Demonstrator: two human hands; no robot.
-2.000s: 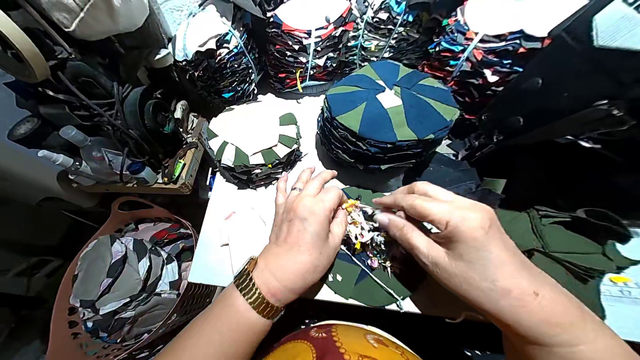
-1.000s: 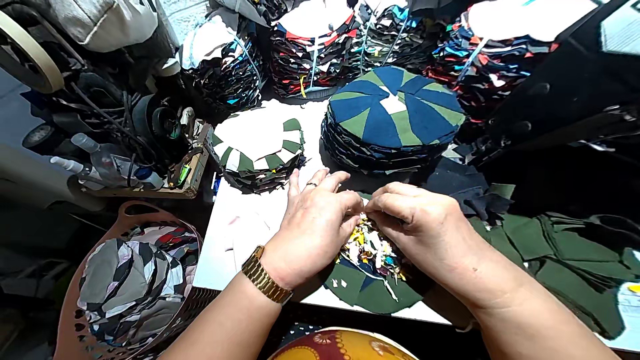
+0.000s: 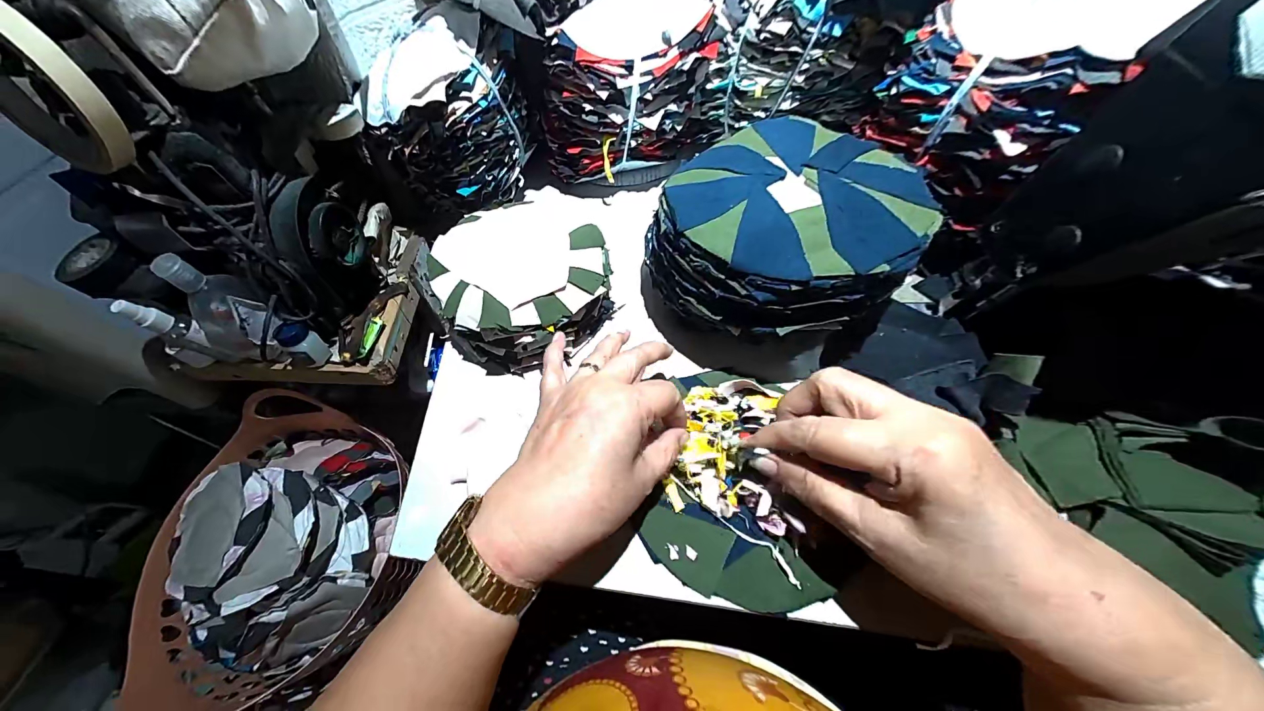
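A round patchwork piece of green and navy fabric (image 3: pixel 691 563) lies on the white tabletop. On it is a pile of small fabric scraps (image 3: pixel 711 444), yellow, white, pink and dark. My left hand (image 3: pixel 597 449), with a gold watch (image 3: pixel 479 568) and a ring, is at the pile's left edge, its outer fingers spread; whether thumb and forefinger pinch any scrap is unclear. From the right, my right hand (image 3: pixel 869 454) pinches at the scraps with thumb and fingertips. Behind stand a stack of blue and green fabric rounds (image 3: pixel 800 212) and a lower stack of white and green ones (image 3: pixel 518 267).
Tied stacks of fabric rounds (image 3: pixel 627 99) line the back. A pink plastic basket (image 3: pixel 148 632) holds grey and white rounds at lower left. Left of the table (image 3: pixel 434 494) is a wooden box (image 3: pixel 395 346) with bottles (image 3: pixel 222 306). Folded green cloth (image 3: pixel 1175 494) lies at right.
My hands, close together over the scraps one second ago, are now apart, with more of the pile showing between them.
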